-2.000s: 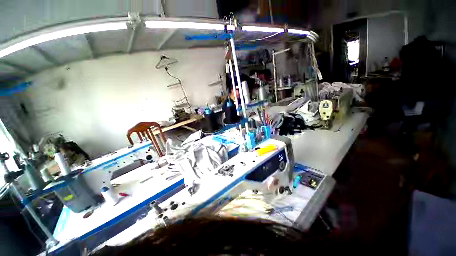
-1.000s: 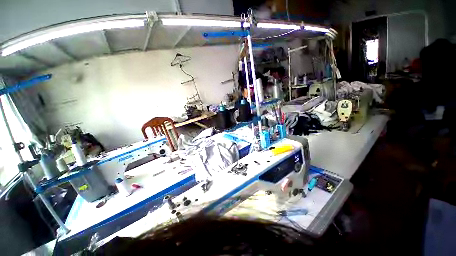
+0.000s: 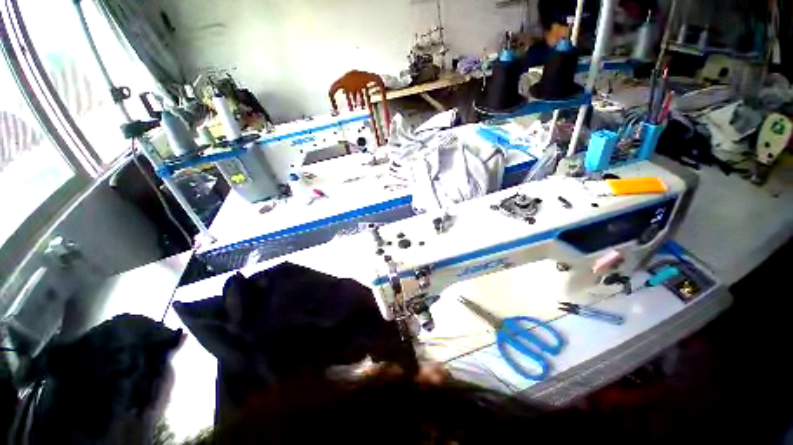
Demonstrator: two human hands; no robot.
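A black fabric piece (image 3: pixel 291 317) lies on the white machine bed, its right end at the needle area (image 3: pixel 409 304) of the sewing machine (image 3: pixel 522 248). Blue-handled shears (image 3: pixel 526 343) lie on the bed right of the needle, blades pointing up-left. Small pale blue snips (image 3: pixel 593 313) lie beside them. Blurred skin-toned patches, perhaps fingers, show at the cloth's lower right edge, mostly hidden by a dark shape along the bottom. I cannot tell which hand they belong to or their grip.
A second black pile (image 3: pixel 109 369) is at far left. An orange item (image 3: pixel 636 185) and a blue tool holder (image 3: pixel 602 149) are at the machine's top right. An accessory tray (image 3: pixel 687 285) is at the right table end. A grey-white garment (image 3: pixel 461 169) lies on the machine behind.
The view has tilted down and come closer to the machine. The black fabric, the second black pile and the needle area have come into view, and the shears show fully.
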